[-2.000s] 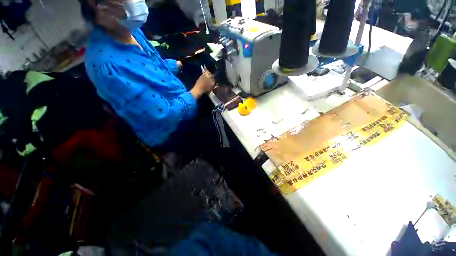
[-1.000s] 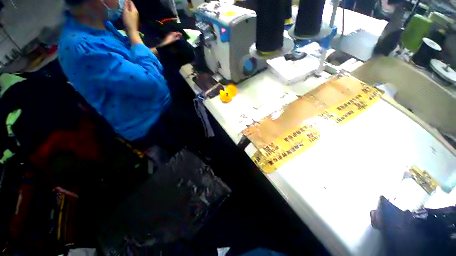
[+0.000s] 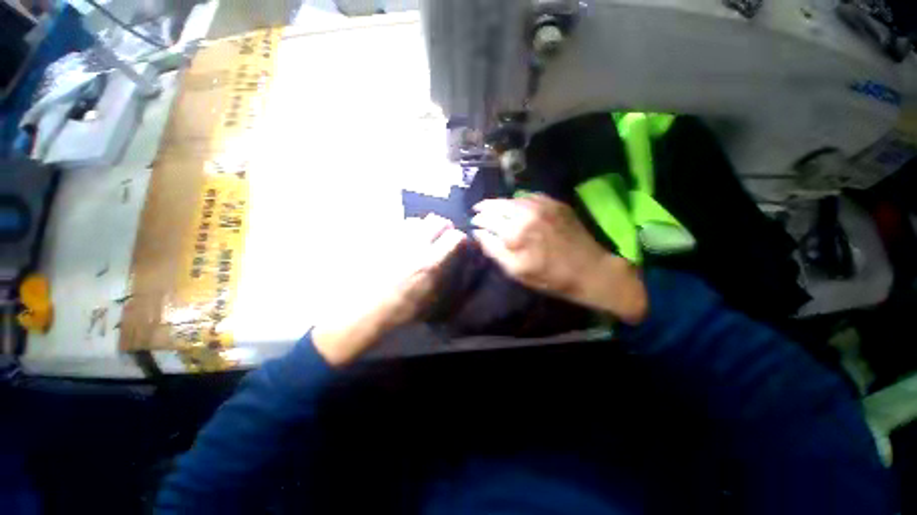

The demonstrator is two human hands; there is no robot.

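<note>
A dark garment piece [image 3: 503, 297] lies at the front of the machine bed, its navy edge under the bright needle area. Its black cloth with neon green panels [image 3: 628, 206] spreads to the right beneath the machine arm. My left hand [image 3: 407, 277] grips the dark cloth at its left side. My right hand [image 3: 548, 246] holds the cloth just in front of the presser foot [image 3: 478, 156], fingertips close to my left fingertips. The fingertips are blurred and partly washed out by light.
The grey-white sewing machine head [image 3: 654, 70] stands over the work. A cardboard strip with yellow tape [image 3: 191, 201] lies on the white table's left. A small yellow-orange object [image 3: 35, 302] is at the left edge. Dark-handled scissors [image 3: 827, 241] lie at right.
The view has swung from the neighbouring worker at the left to the machine in front. Both my hands now show, holding the dark cloth; neither was clearly visible before.
</note>
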